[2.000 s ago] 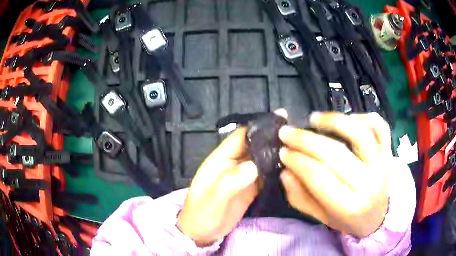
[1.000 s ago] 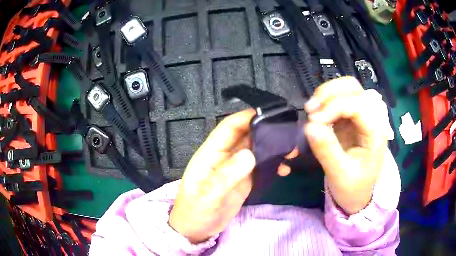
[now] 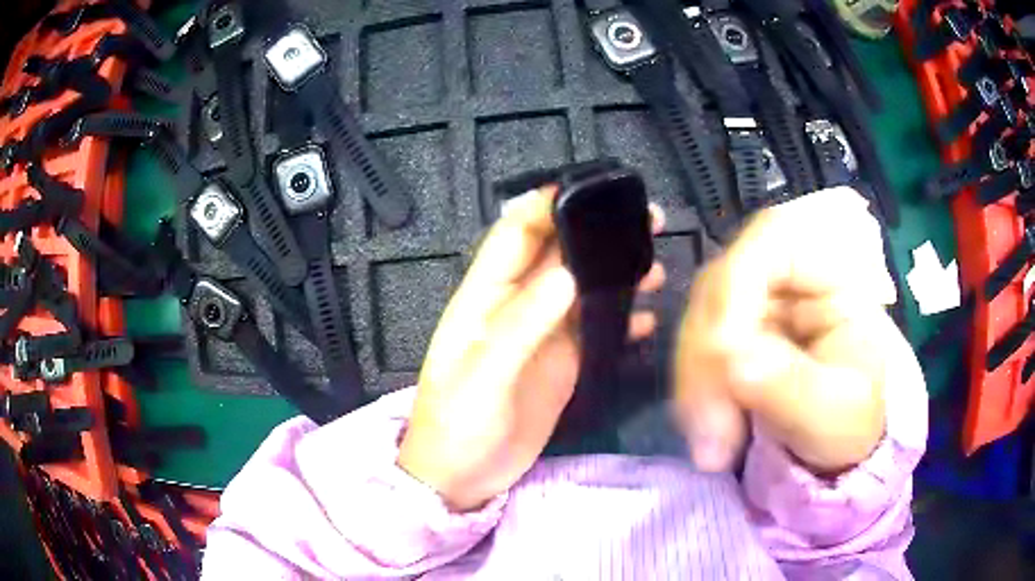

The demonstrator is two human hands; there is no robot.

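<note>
A black smartwatch [image 3: 604, 233] with a dark glossy screen faces up in my left hand [image 3: 499, 340], its strap hanging down and its other strap end pointing left. My left fingers hold the case from the left and behind. My right hand [image 3: 794, 329] is to the right of the watch, apart from it, with curled, blurred fingers. Whether it holds anything cannot be told; a pale grey blur shows below its fingertips. The dark foam tray [image 3: 414, 176] with square pockets lies beyond my hands.
Several watches lie on the foam tray at left, such as one case [image 3: 301, 182], and at right [image 3: 623, 38]. Orange-red trays with watches stand at left [image 3: 102, 420] and right [image 3: 990, 375]. A white wipe [image 3: 932, 279] lies on the green mat [image 3: 170, 420].
The watch has turned so its screen faces up, with its strap hanging down. My right hand has moved off the watch and its fingers have curled. The tray view has shifted slightly.
</note>
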